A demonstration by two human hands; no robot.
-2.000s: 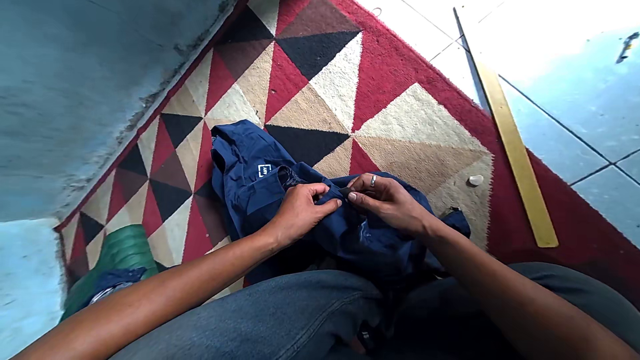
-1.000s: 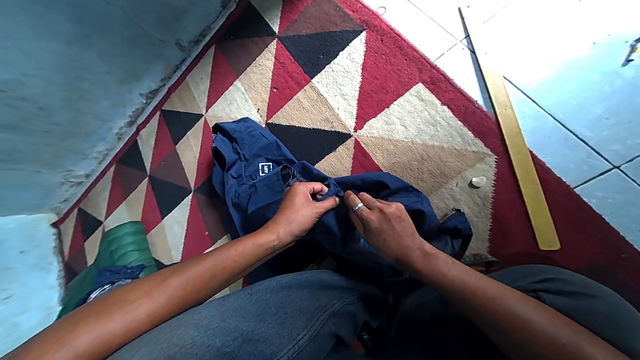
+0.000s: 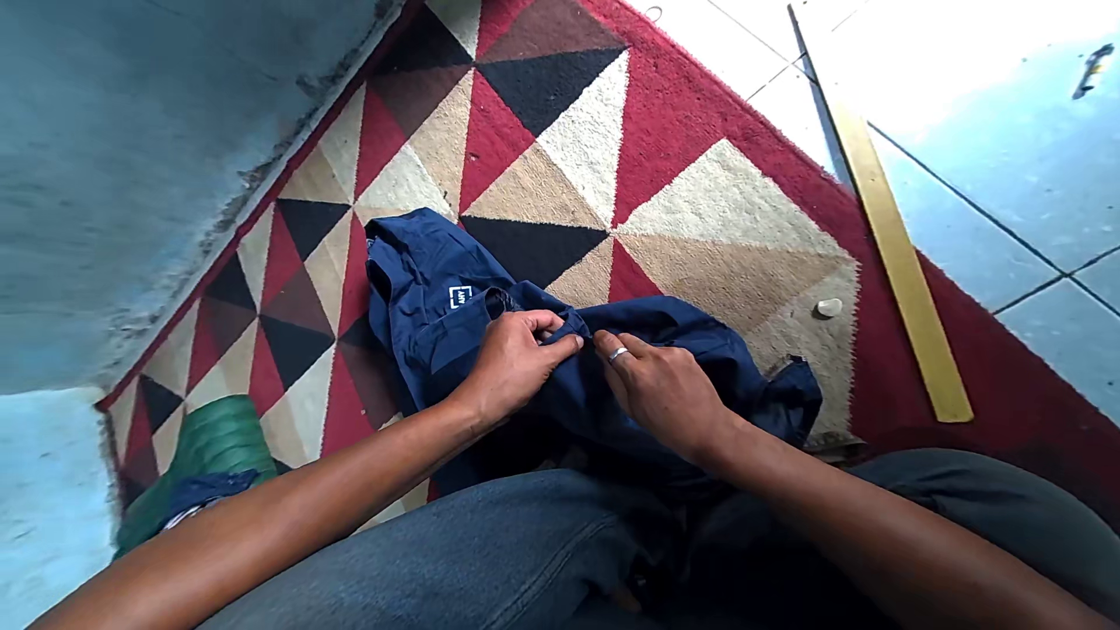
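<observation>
A navy blue fabric garment [image 3: 691,328] with a small white printed mark lies bunched over the rug and against my lap. My left hand [image 3: 523,354] pinches a fold of it between thumb and fingers near the middle. Close beside it on the right, my right hand [image 3: 656,385], with a silver ring on one finger, grips the same fold; the fingertips of both hands nearly meet. Whether a needle or other small item is between the fingers cannot be seen.
Under the garment spreads a patterned rug [image 3: 682,114]. A long yellow wooden strip [image 3: 906,271] crosses its right edge onto floor tiles. A small whitish piece [image 3: 829,307] rests on the rug. Green material [image 3: 229,437] lies at left, near the wall [image 3: 157,157]. A small object [image 3: 1093,70] sits on the tiles.
The fingers of my right hand have turned and shifted on the cloth beside my left hand, which has stayed nearly in place with its pinch.
</observation>
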